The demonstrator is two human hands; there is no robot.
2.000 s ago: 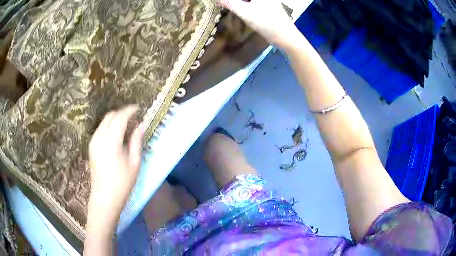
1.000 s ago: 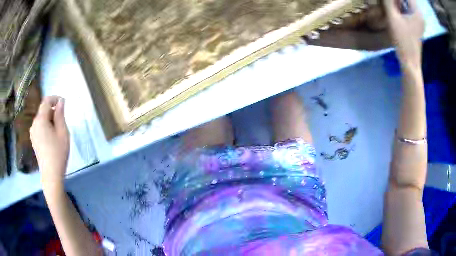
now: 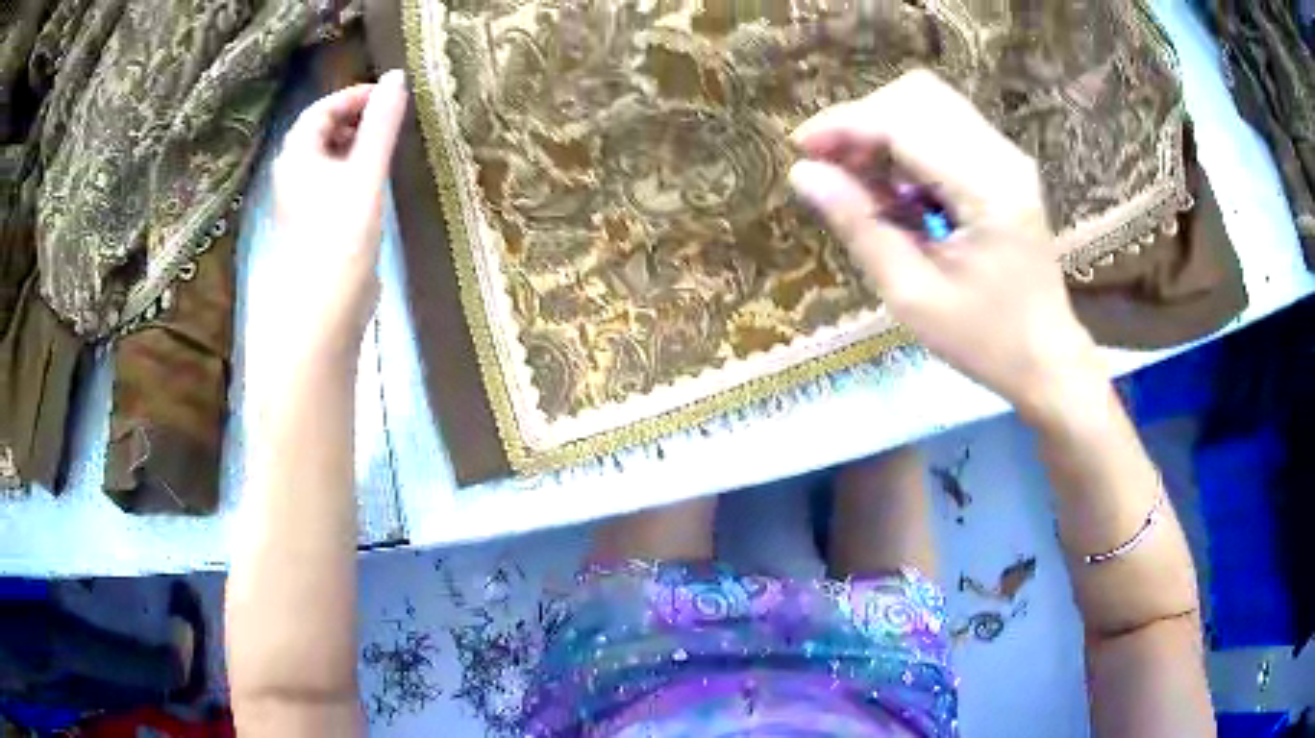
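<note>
The brown-gold paisley jacket (image 3: 678, 173) lies on the white table, paisley side up, with cream-gold braid trim (image 3: 469, 260) along its edges. A dark brown band shows outside the left braid. My left hand (image 3: 339, 188) is at the jacket's left edge, thumb and finger closed together at the brown band; whether they pinch the cloth is unclear. My right hand (image 3: 945, 238) is above the paisley cloth. It holds thread snips (image 3: 930, 216) in the palm, only a blue and purple part showing, with thumb and finger nearly together.
More paisley garments (image 3: 130, 173) with brown lining lie on the table (image 3: 310, 461) at the left, and another is at the far right. Thread scraps (image 3: 462, 649) lie on the floor. Blue containers or bundles (image 3: 1226, 505) stand at the right. My lap is below the table edge.
The jacket now lies squarer to the table edge. My left hand has moved up to its left edge. My right hand has come from the far right to above the cloth.
</note>
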